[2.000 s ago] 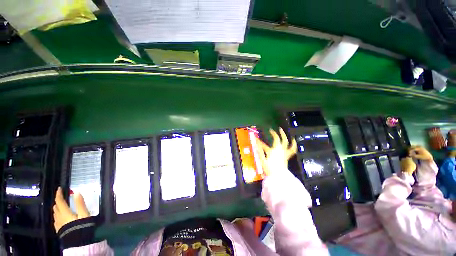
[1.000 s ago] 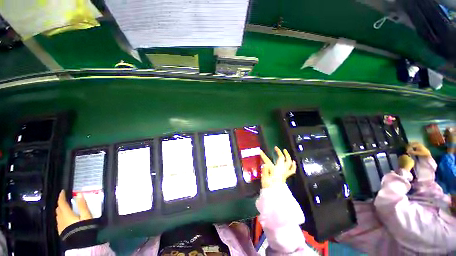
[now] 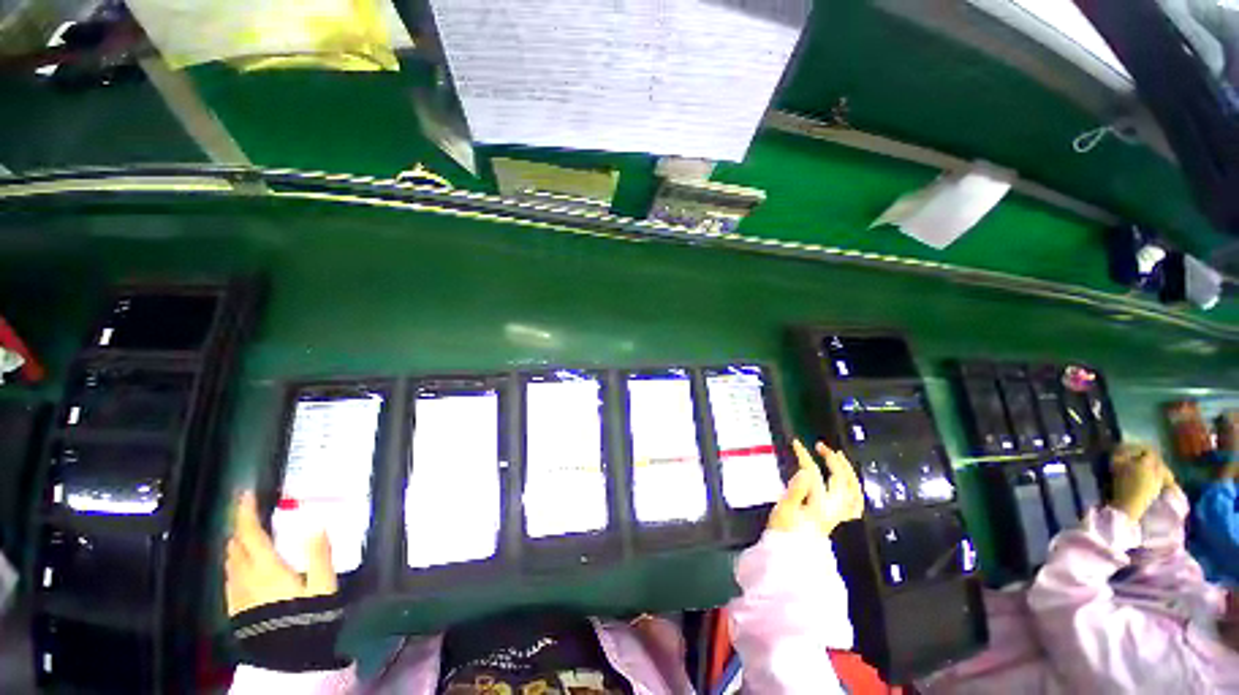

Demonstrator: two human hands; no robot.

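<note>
A black phone tray (image 3: 510, 543) lies in front of me with several smartphones side by side, all with white screens. The leftmost smartphone (image 3: 326, 468) shows text and a red line. The rightmost smartphone (image 3: 746, 448) shows text and a red line. My left hand (image 3: 279, 564), with a black band at the wrist, rests at the lower left edge of the leftmost phone, fingers apart, thumb over its lower screen. My right hand (image 3: 818, 492) is at the right edge of the rightmost phone, fingers apart. Neither hand grips anything.
Black trays of dark phones stand lengthwise at left (image 3: 116, 448) and right (image 3: 897, 475). Farther right are more trays (image 3: 1012, 407) and another person's hands (image 3: 1141, 478). A printed sheet (image 3: 612, 75) hangs above the bench. Something red (image 3: 853, 672) shows beside my right sleeve.
The rightmost phone's screen went from orange to red to white with a red line. My right hand moved off its screen to the edge. The view has shifted, so the scene sits farther right.
</note>
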